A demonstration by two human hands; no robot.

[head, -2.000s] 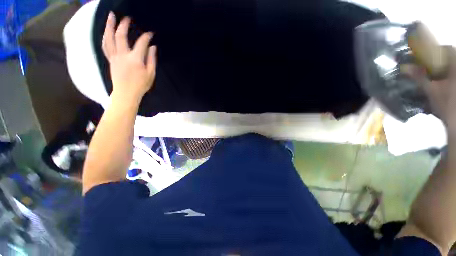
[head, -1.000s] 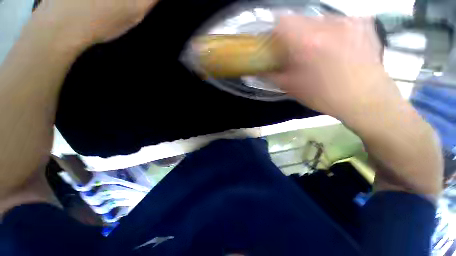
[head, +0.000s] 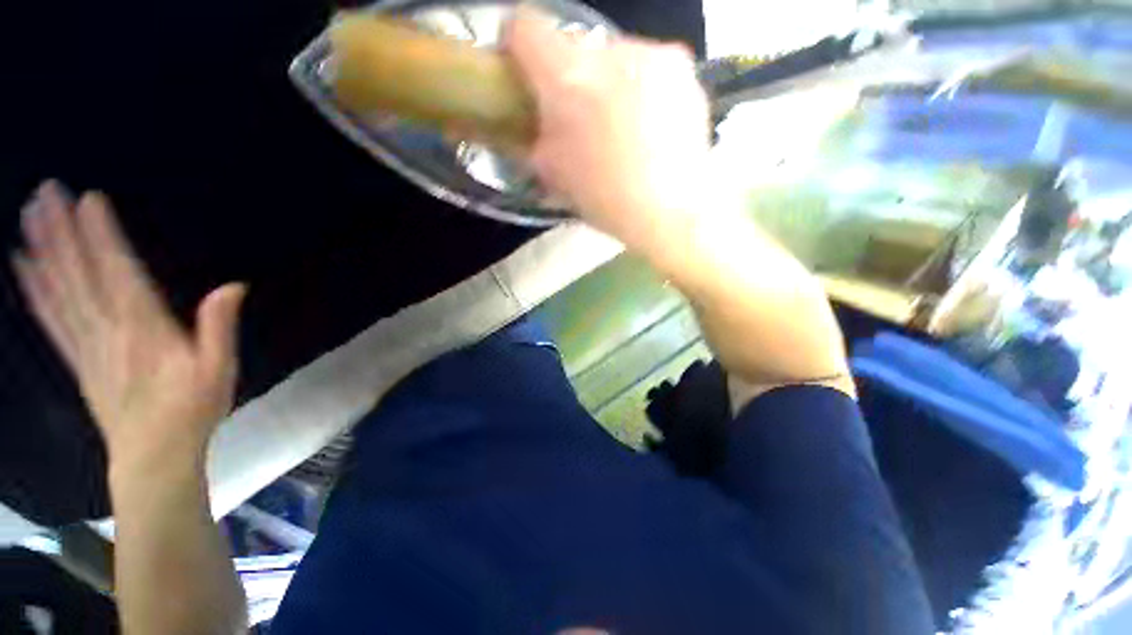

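Note:
The black garment (head: 286,236) covers the upper left of the view, over the pale padded table (head: 372,354), whose near edge shows. My right hand (head: 608,118) grips the pale wooden handle of the steam iron (head: 428,180). The iron's pointed tip faces left, and its clear, shiny rim lies over the garment near the table's near edge. Whether the iron touches the cloth cannot be told. My left hand (head: 130,323) is at the left, palm down over the garment, thumb and fingers apart, holding nothing.
Dark lines run right from behind the iron. Blue cloth (head: 974,403) and black cloth (head: 937,484) are at the right, with a brown box (head: 900,254) above them. White and blue items show below the table at the lower left. The green floor shows beyond the table edge.
The iron in my right hand came from the far right over the garment and now sits further left in view. My left hand is fully in view again. The view has turned.

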